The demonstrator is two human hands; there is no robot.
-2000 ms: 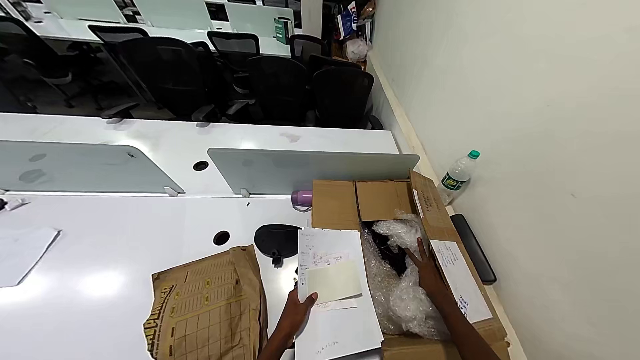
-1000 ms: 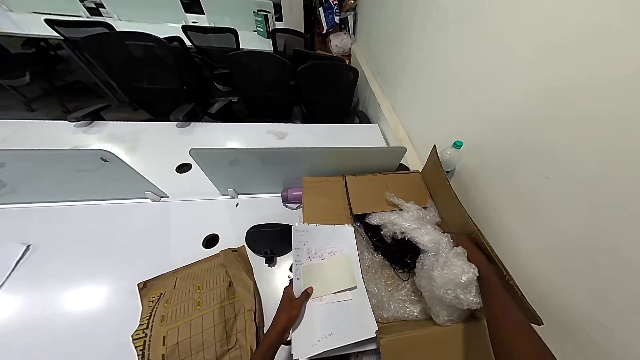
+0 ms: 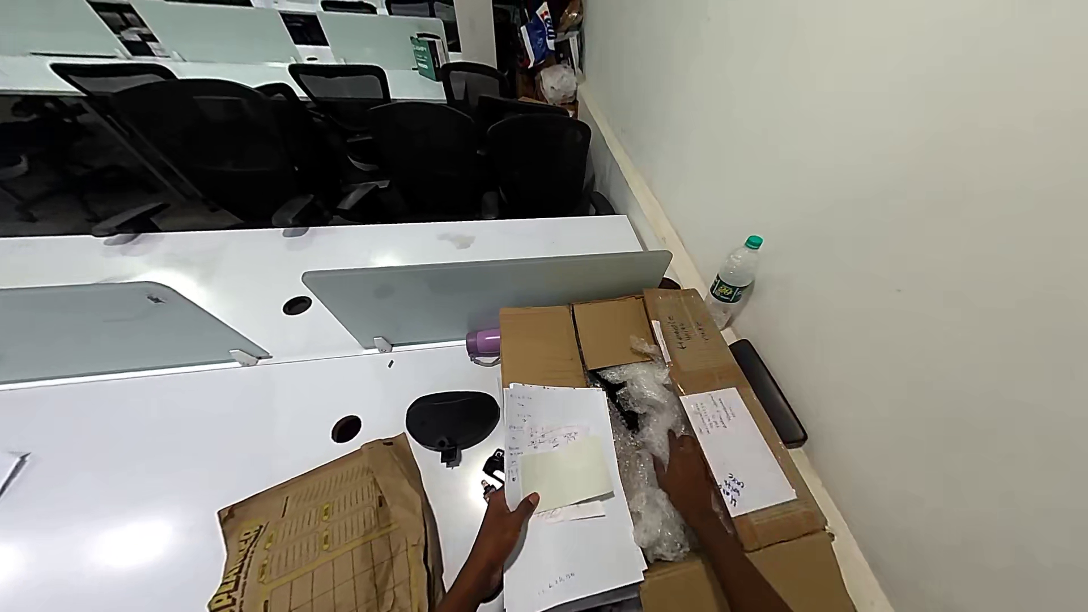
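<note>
My left hand (image 3: 503, 529) grips the left edge of a stack of white papers (image 3: 586, 557), its thumb on top beside a pale yellow slip (image 3: 567, 473). The stack overlaps the left side of an open cardboard box (image 3: 544, 348). Inside the box, my right hand (image 3: 685, 476) presses on clear bubble wrap (image 3: 650, 408); whether its fingers grip the wrap is hidden. Something black shows partly under the wrap. A white sheet with handwriting (image 3: 738, 450) lies on the right flap.
A brown printed paper bag (image 3: 336, 531) and a black padded part (image 3: 452, 421) lie on the white desk left of the papers. Behind stand a purple mug (image 3: 484, 343) and a grey divider (image 3: 493, 293). A plastic bottle (image 3: 733, 285) and black case (image 3: 767, 393) are by the wall.
The bubble wrap, bunched up over the right side of the box a second ago, is now down inside it. The right flap has folded outward, showing its sheet. My left hand still holds the papers.
</note>
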